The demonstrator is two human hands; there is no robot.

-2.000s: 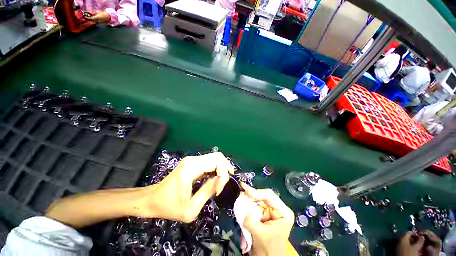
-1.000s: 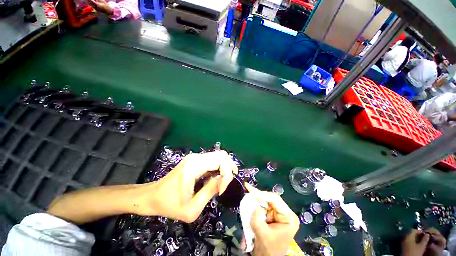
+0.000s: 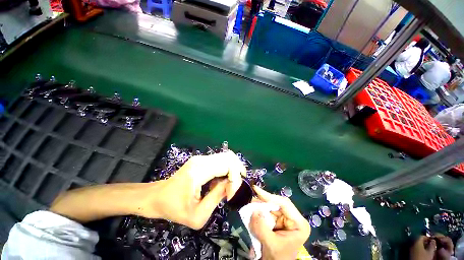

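My left hand (image 3: 203,190) pinches a dark piece (image 3: 241,195) with a thin shiny curved edge between thumb and fingers. My right hand (image 3: 282,223) holds a crumpled white cloth (image 3: 254,217), its fingertips at the right edge of the dark piece. Both hands are over a large heap of black pieces with shiny metal fittings (image 3: 175,244). The fingers hide part of the dark piece. A black compartment tray (image 3: 96,152) lies at the left, with pieces lined along its far edge (image 3: 84,109).
Round metal-topped parts (image 3: 325,210), a clear round container (image 3: 311,183) and white scraps (image 3: 339,193) lie right of my right hand. A slanting metal post (image 3: 407,172), red tray (image 3: 402,114) and blue bin (image 3: 327,78) are farther right. Another person's hands (image 3: 431,248) are at lower right.
The view has shifted slightly, so the bench items sit a little differently in the picture. My hands keep the same hold, and slightly more of the dark piece's shiny edge shows.
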